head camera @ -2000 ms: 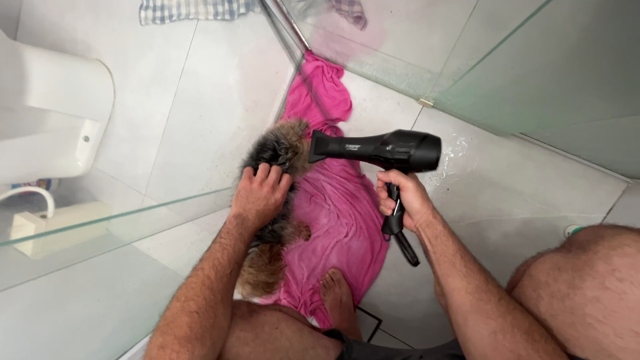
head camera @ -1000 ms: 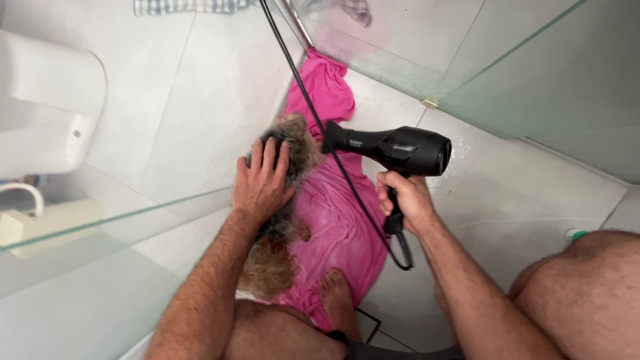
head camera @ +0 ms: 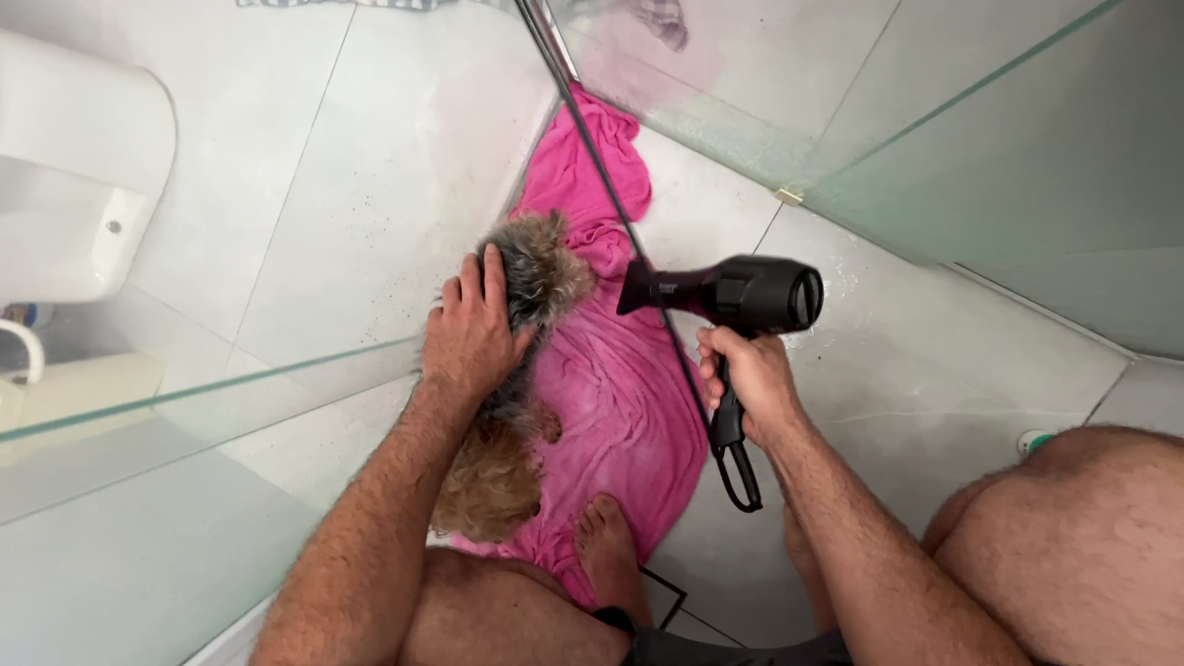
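Observation:
A small dog with shaggy dark and tan fur point(head camera: 541, 268) is on a crumpled pink towel point(head camera: 620, 388) spread over the tiled floor. My left hand point(head camera: 476, 324) rests on the dog's back with the fingers apart, gripping nothing that I can see. In my right hand point(head camera: 754, 379) is the handle of a black hair dryer point(head camera: 731, 291). Its flat nozzle points left at the dog's fur, a short gap away. From the handle's lower end the cord loops and runs up across the towel.
Glass shower panels stand at the left point(head camera: 213, 387) and upper right point(head camera: 971, 157). A white toilet point(head camera: 83, 166) is beyond the left glass. My bare foot point(head camera: 606, 541) is on the towel's lower part. A checked cloth point(head camera: 342, 3) lies at the top edge.
The hair dryer's nozzle has moved away from the dog's fur, leaving a gap. Its cord, hanging by the handle at first, now crosses the towel. My left hand stays on the dog.

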